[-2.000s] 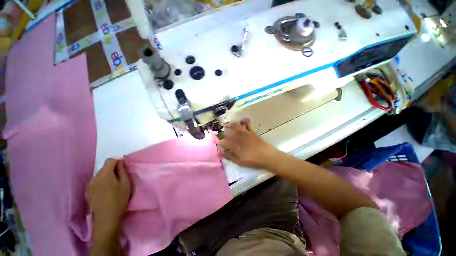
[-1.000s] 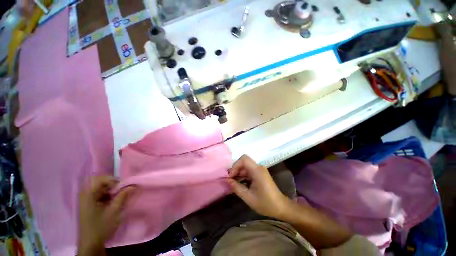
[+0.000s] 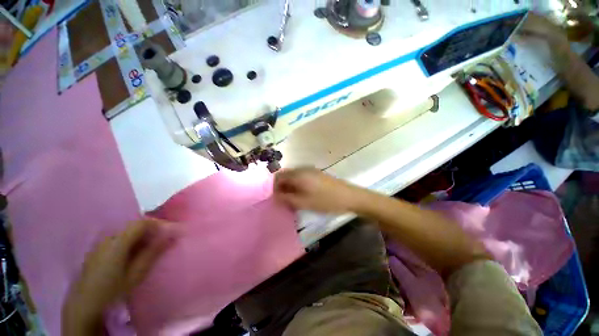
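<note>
A pink cloth piece lies over the table's front edge, its far end under the lit machine end. The white lockstitch machine has a blue stripe. Its presser foot area is partly lost in glare. My right hand is at the cloth's right edge beside the foot, fingertips bent together on the cloth. My left hand is blurred and lies over the cloth's left part; its fingertips are unclear. A long pink panel is spread at the left.
A blue crate with crumpled pink cloth stands at lower right. Orange-red handled scissors lie at the table's right end. Another person's arm reaches in at upper right. A brown surface with printed tape is at upper left.
My right hand has moved up from the near part of the cloth to beside the foot. My left hand has shifted slightly. Another person's arm now reaches in at upper right.
</note>
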